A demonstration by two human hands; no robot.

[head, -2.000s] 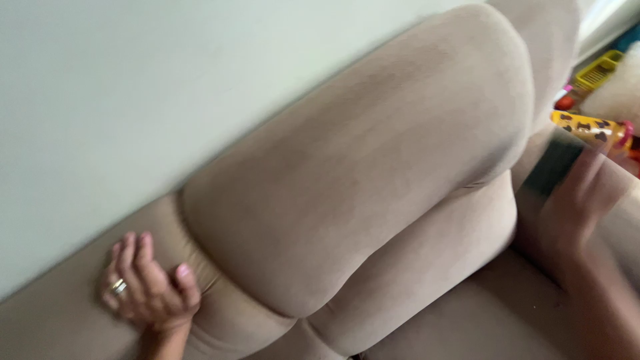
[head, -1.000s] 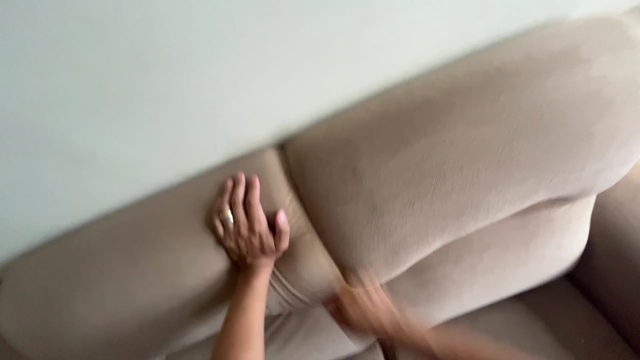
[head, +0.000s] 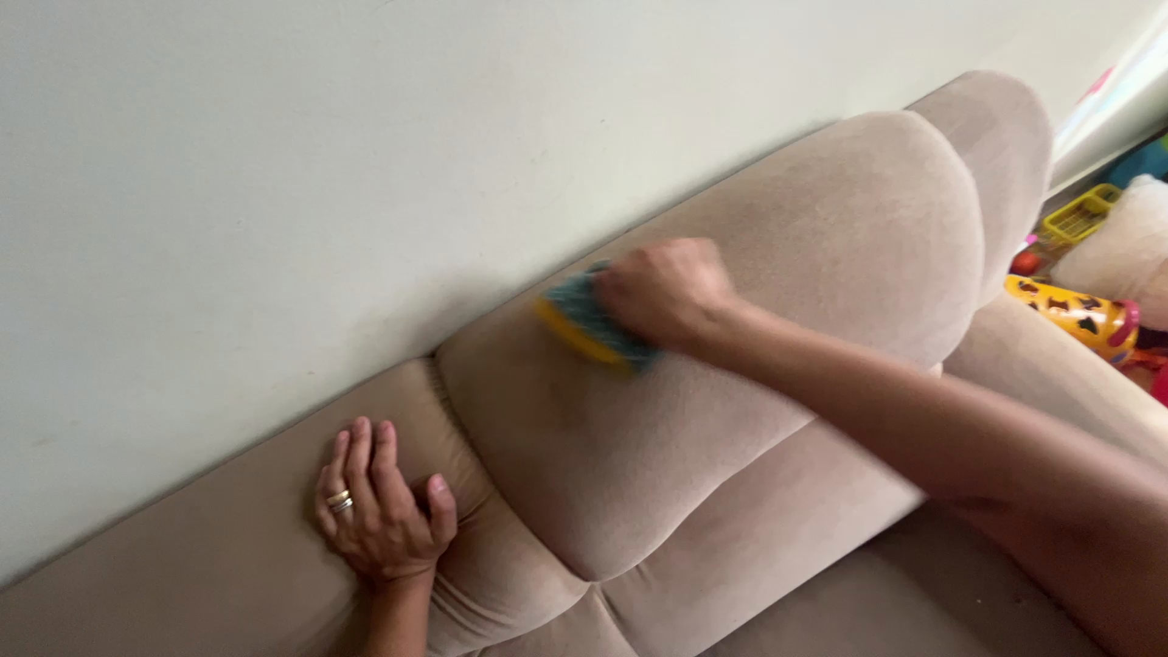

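My right hand, blurred by motion, grips a grey-green cloth or sponge with a yellow edge; its exact kind is unclear. That item lies against the upper part of a beige upholstered sofa's back cushion. My left hand, with rings on one finger, rests flat with fingers spread on the adjoining back section, left of the seam between the two cushions. It holds nothing.
A pale wall runs along the top of the sofa back. Beyond the sofa arm at right are a yellow patterned cylinder, a yellow plastic basket and a whitish fluffy thing. The seat is at lower right.
From low near the cushion seam one second ago, my right hand has moved up onto the back cushion. My left hand stays resting on the sofa back. The view has shifted.
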